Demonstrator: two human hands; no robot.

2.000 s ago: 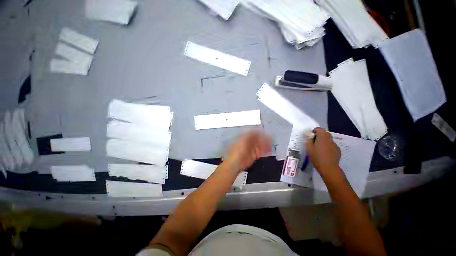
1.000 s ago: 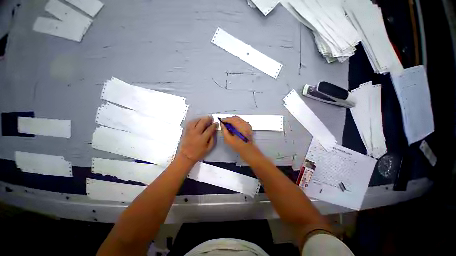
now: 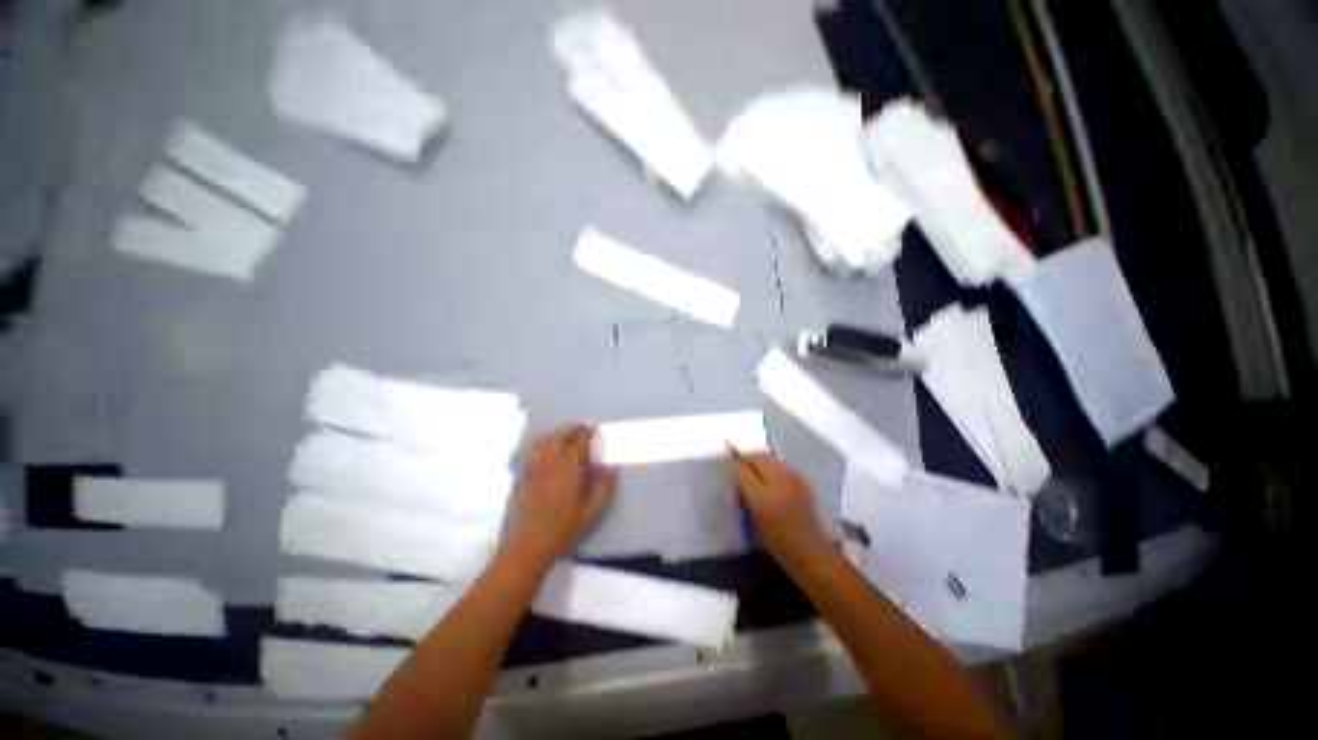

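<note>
A white cut strip [image 3: 672, 438] lies on the grey table between my hands. My left hand [image 3: 560, 499] is at its left end, fingertips on the edge; whether it pinches the strip is unclear. My right hand [image 3: 778, 506] is at the strip's right end, fingers closed on a thin dark pen [image 3: 746, 466], its blue part partly hidden by the hand. Another white strip [image 3: 636, 601] lies below, partly behind my left forearm. A row of overlapping white pieces [image 3: 405, 467] lies left of my left hand. The view is blurred.
A black-topped stapler [image 3: 863, 344] lies upper right of my right hand, with a slanted strip [image 3: 831, 415] below it. A printed sheet [image 3: 947, 557] lies right. White piles [image 3: 817, 174] lie at the upper right, a round clear dish [image 3: 1058, 510] far right. The pale table edge [image 3: 578, 708] runs in front.
My right hand has moved from the strip's left end to its right end with the pen. My left hand stays at the left end. The camera view has shifted, showing more of the table's far side.
</note>
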